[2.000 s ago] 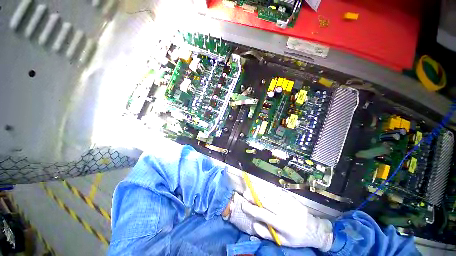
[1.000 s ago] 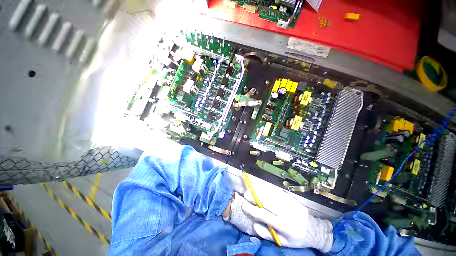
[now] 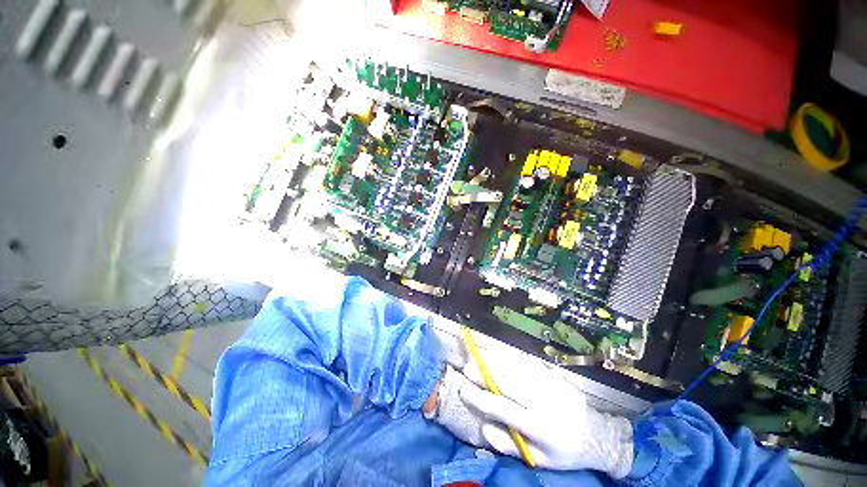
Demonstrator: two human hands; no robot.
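My right hand (image 3: 561, 418), in a white glove, reaches in from the right at the bottom centre. A thin yellow stick (image 3: 485, 366) slants between its fingers, its upper end near the conveyor rail. My left hand (image 3: 461, 407), also gloved, overlaps the right hand; its fingers are largely hidden. Both hands are off the boards. A green circuit board (image 3: 547, 252) with yellow blocks and a ribbed heatsink (image 3: 651, 247) lies in a dark carrier (image 3: 466, 247) beyond my hands. A second board (image 3: 399, 176) lies to the left, partly washed out by glare. A third board (image 3: 765, 314) lies right.
Pale green clamps (image 3: 523, 323) line the carriers. A blue cord (image 3: 761, 319) crosses the right board. Behind are a red mat (image 3: 703, 71) with part of another board (image 3: 518, 19), and a yellow tape ring (image 3: 818, 138). A grey machine cover (image 3: 67, 209) stands left, above yellow-black floor markings (image 3: 143, 409).
The boards and carriers have shifted slightly to the right and down along the conveyor. My hands and the yellow stick have stayed in nearly the same place.
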